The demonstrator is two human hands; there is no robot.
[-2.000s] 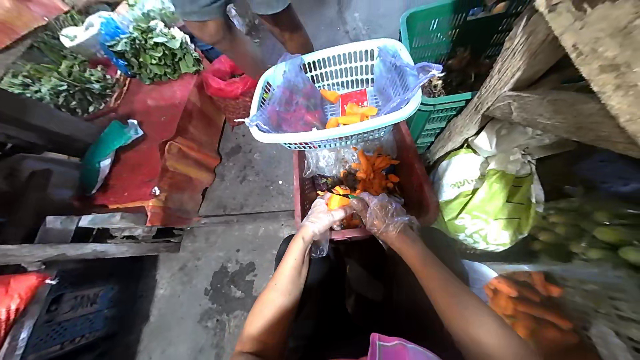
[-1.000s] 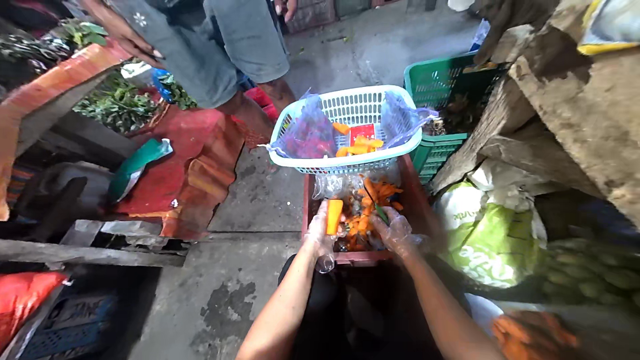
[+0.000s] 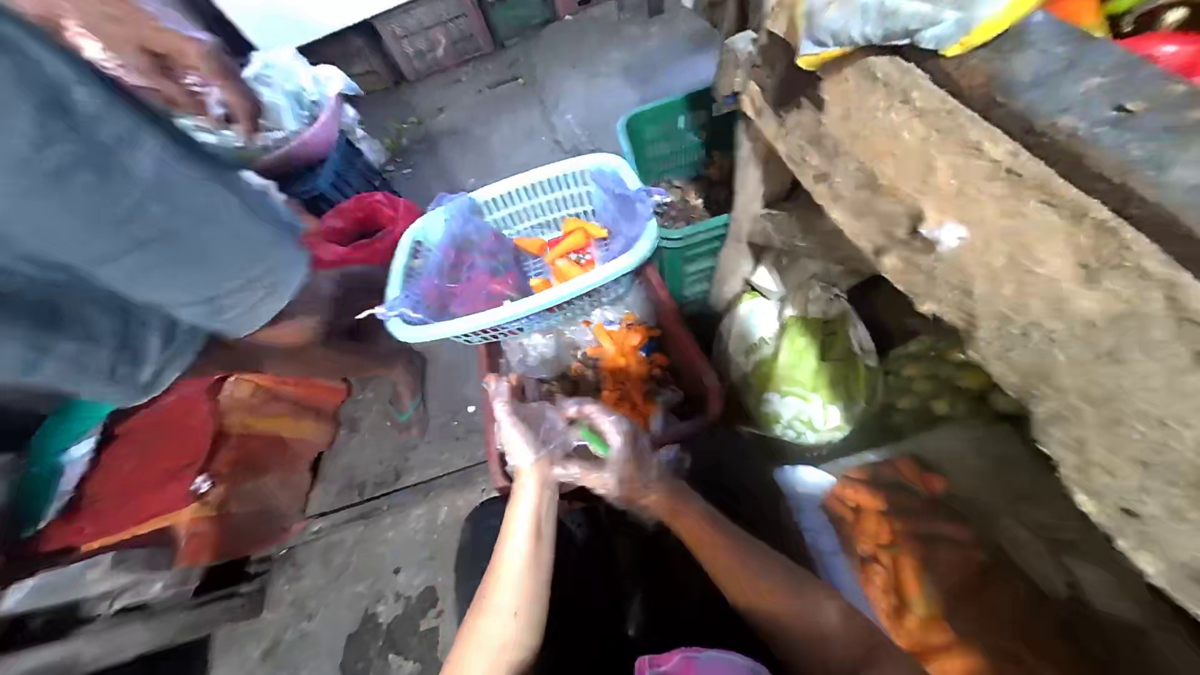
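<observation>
My left hand (image 3: 525,427), in a clear plastic glove, is at the near left of a red crate (image 3: 692,361); blur hides whether it holds anything. My right hand (image 3: 614,459), gloved too, is curled around a small green-handled tool (image 3: 592,441) close beside it. Orange carrot peelings (image 3: 623,361) and clear plastic lie in the crate just beyond my hands. Across the crate's far end rests a light blue plastic basket (image 3: 553,305), with orange carrot pieces (image 3: 567,251) between purple mesh bags (image 3: 469,272).
A person in grey shorts (image 3: 122,216) stands close at the left. Green crates (image 3: 689,248) stand behind at the right, by a rough wooden board (image 3: 937,234). A green and white plastic bag (image 3: 802,375) and a bag of carrots (image 3: 891,562) lie at my right.
The view has shifted. The person in grey shorts now stands nearer at the left. My hands have come together, and the orange carrot piece seen in my left hand no longer shows there.
</observation>
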